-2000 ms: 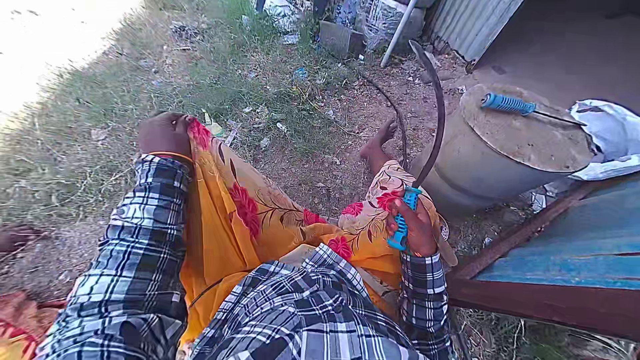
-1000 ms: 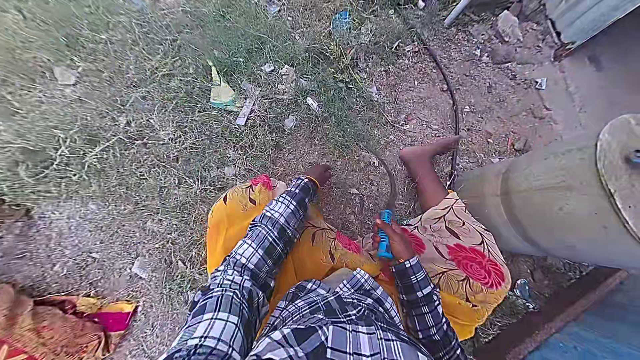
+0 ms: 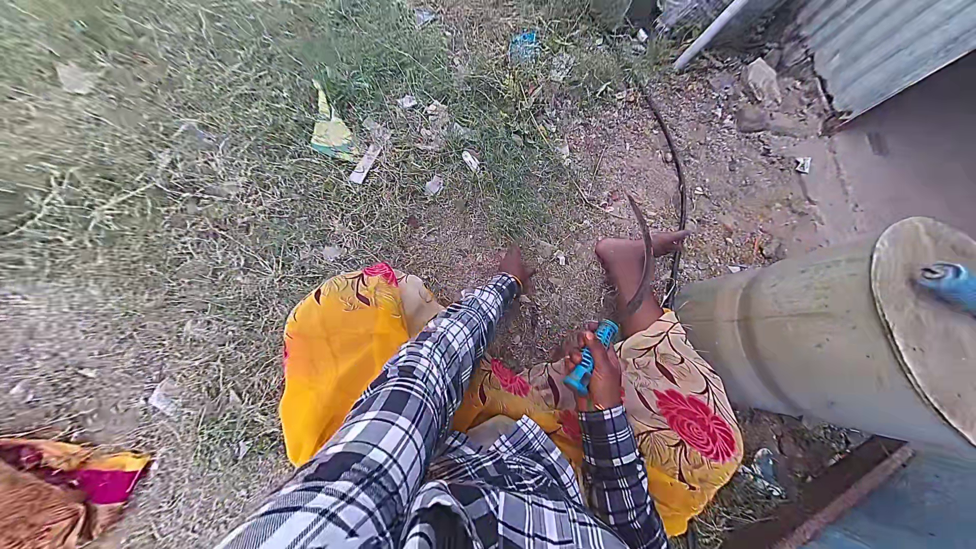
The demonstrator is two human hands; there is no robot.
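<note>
My right hand (image 3: 602, 370) is closed around the blue plastic handle of a sickle (image 3: 646, 255), just above the cloth over my right knee. The curved metal blade points forward from the hand and passes in front of my bare right foot (image 3: 621, 263). My left hand (image 3: 517, 267) reaches forward between my knees, low over the dirt at the edge of the grass. Its fingers are small and dark in the view, so whether they hold anything does not show. Yellow and cream floral cloth (image 3: 343, 366) covers my legs.
On the right stands a drum (image 3: 793, 335) with a blue-handled tool (image 3: 949, 284) on its top. A dark hose (image 3: 675, 168) runs past my foot. Litter lies in the grass, a corrugated sheet (image 3: 892, 46) is at upper right, and a crumpled cloth (image 3: 46, 496) at lower left.
My left hand has left the cloth over my left knee and reached down between my knees. The sickle's blade has come down from its raised position. The view has tilted down.
</note>
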